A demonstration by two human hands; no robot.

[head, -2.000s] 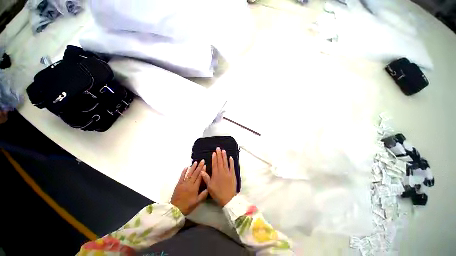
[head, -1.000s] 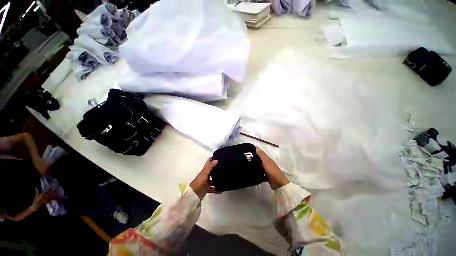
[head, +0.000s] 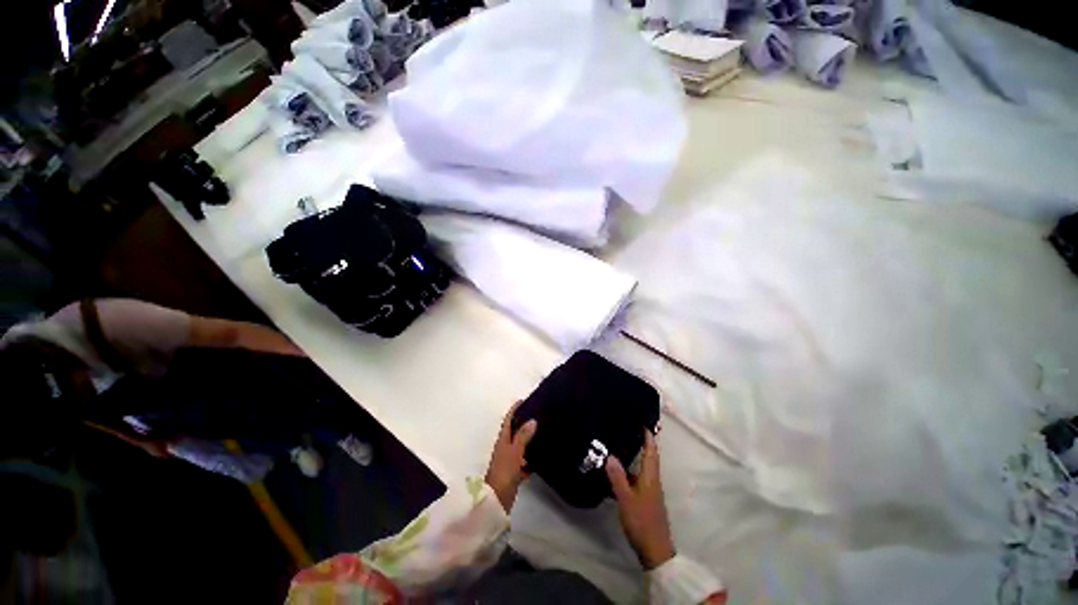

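A small black bag (head: 588, 414) is held up over the near edge of the table, with a white logo (head: 595, 454) near its lower right corner. My left hand (head: 510, 453) grips the bag's left side, thumb on the front. My right hand (head: 641, 502) grips its lower right side, thumb near the logo. The fingers behind the bag are hidden.
A pile of black bags (head: 361, 262) lies left. White sheeting (head: 828, 343) covers the table's middle and right, with a thin dark rod (head: 669, 358). Paper rolls (head: 337, 59) are at the back. A bending person (head: 177, 329) is beyond the left edge.
The bag, flat under both hands at first, was lifted and has since been turned, so the logo moved from upper right to lower right. The view has swung left, showing more of the other person.
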